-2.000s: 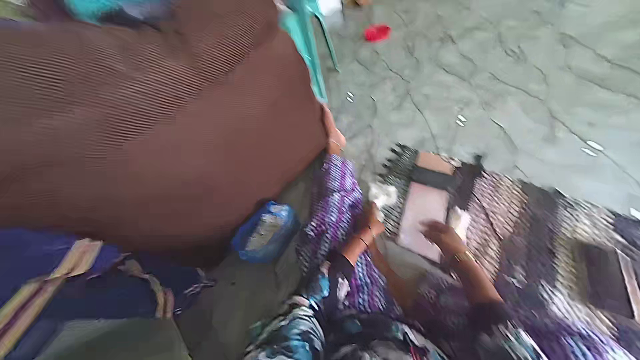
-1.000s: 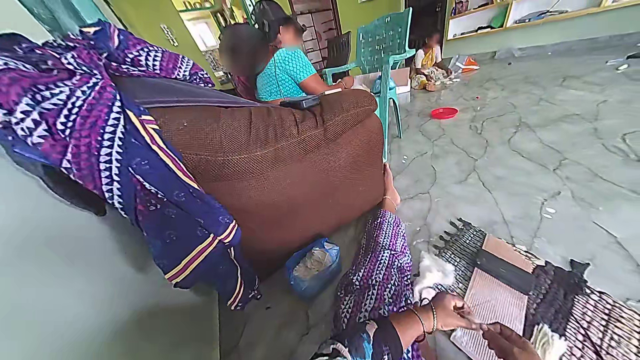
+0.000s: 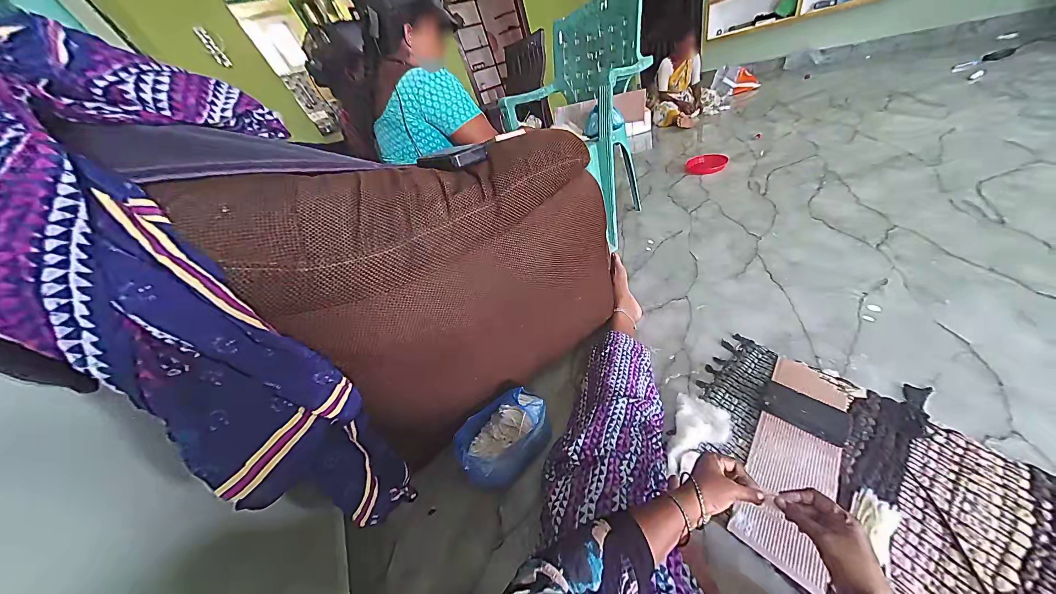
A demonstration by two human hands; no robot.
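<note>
My left hand (image 3: 723, 487), with bangles at the wrist, and my right hand (image 3: 829, 528) meet fingertip to fingertip. A small pale wisp, probably cotton, is pinched between them. Below them lies a ribbed pinkish board (image 3: 796, 470) with a dark band across it, on a woven mat (image 3: 973, 511). Fluffy white cotton (image 3: 700, 425) sits left of the board, close to my left hand. A bundle of thin whitish strands (image 3: 876, 524) lies beside my right hand, on the right of the board.
A blue plastic bag (image 3: 503, 437) with whitish contents stands left of my outstretched leg. A brown sofa (image 3: 462, 305) with draped patterned cloth (image 3: 239, 371) fills the left. Farther off are a green plastic chair (image 3: 598, 74), a red dish (image 3: 707, 164) and two seated people.
My hands, apart over the board two seconds ago, are now together at the fingertips. The view has tilted up, showing more of the room.
</note>
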